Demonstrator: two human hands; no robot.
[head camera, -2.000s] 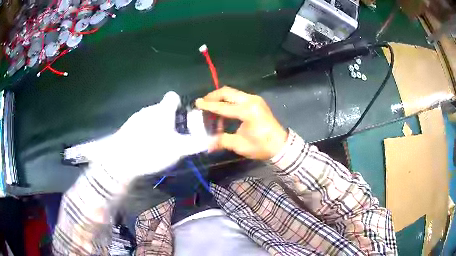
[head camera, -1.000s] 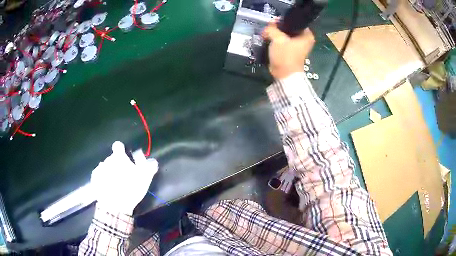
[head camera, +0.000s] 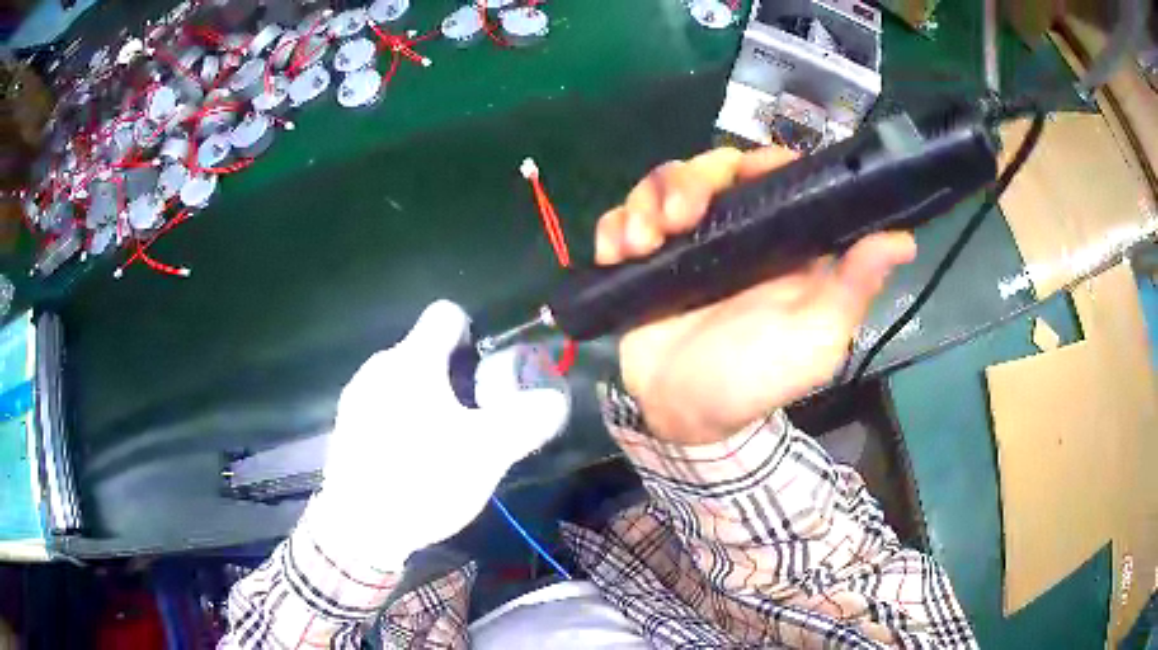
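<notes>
My left hand, in a white glove, is closed round a tube housing that sticks out to the left. A round wired unit shows at the housing's end by my fingers. Its red wires point up to a small white plug. A blue wire hangs below. My bare right hand holds a black electric screwdriver. Its thin metal bit reaches the dark part between my gloved thumb and fingers. The screw at the tip is too small to tell.
A pile of round units with red leads lies at the upper left. A silver-grey screw box stands at the top right. Cardboard sheets lie on the right. Several bars stand at the left edge. The black cord curves down right.
My right hand first left the housing, took up the screwdriver near the screw box, then brought it back so its bit is at the housing's end. My left hand kept hold of the housing.
</notes>
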